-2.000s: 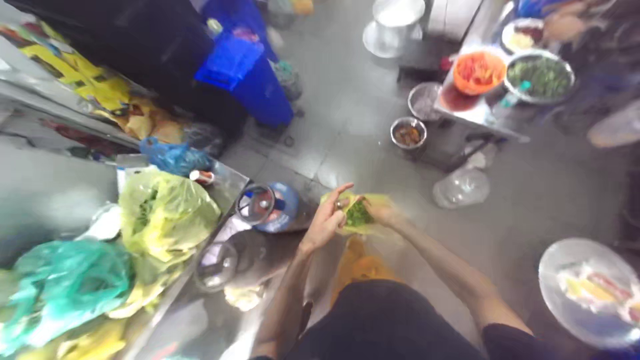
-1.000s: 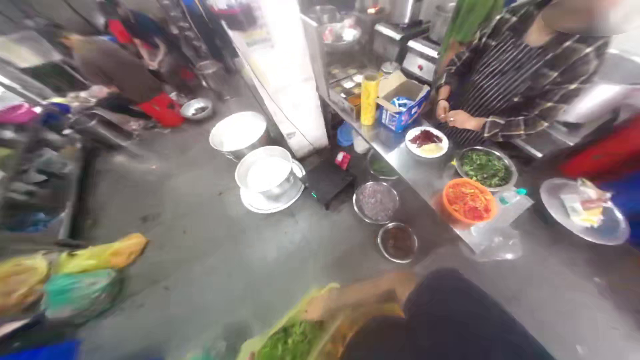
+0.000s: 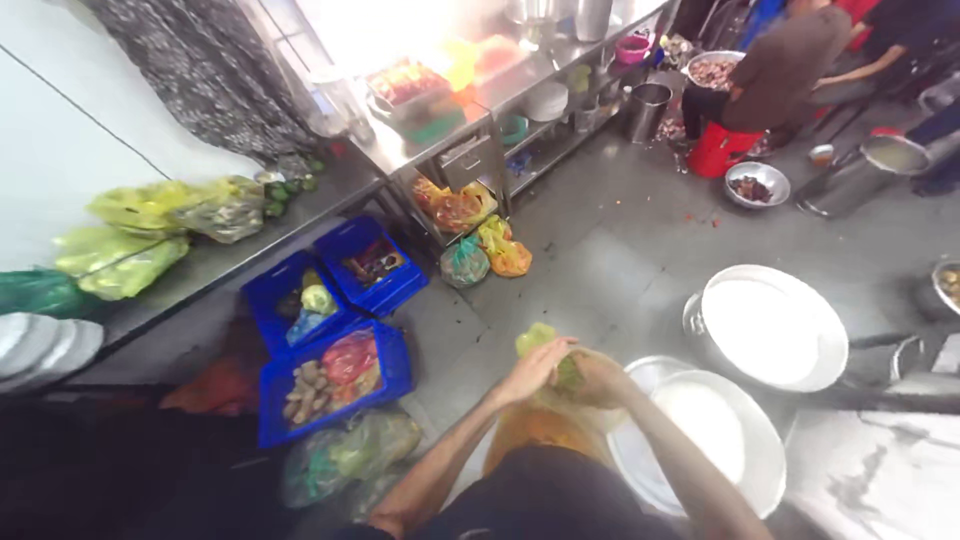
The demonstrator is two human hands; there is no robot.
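A yellow-green plastic bag [image 3: 536, 337] with green leafy matter inside is held in front of my body, near the middle of the head view. My left hand [image 3: 531, 373] is on its left side, fingers reaching over the top. On the other side my right hand [image 3: 602, 379] grips the bag, its fingers partly hidden. Right beside my right forearm stands a large white tub [image 3: 761, 450], and a second large metal pot [image 3: 832, 322] is behind it.
Blue crates [image 3: 397, 360] with ginger and vegetables stand at left under a steel counter [image 3: 225, 259] bearing bags. Tied bags [image 3: 465, 264] lie on the floor. A seated person [image 3: 787, 67] works by a red stool [image 3: 721, 150]. A metal bowl [image 3: 757, 184] sits nearby.
The view has swung widely to another part of the kitchen. The bag, at the bottom edge one second ago, now shows between both hands. It was also held two seconds ago.
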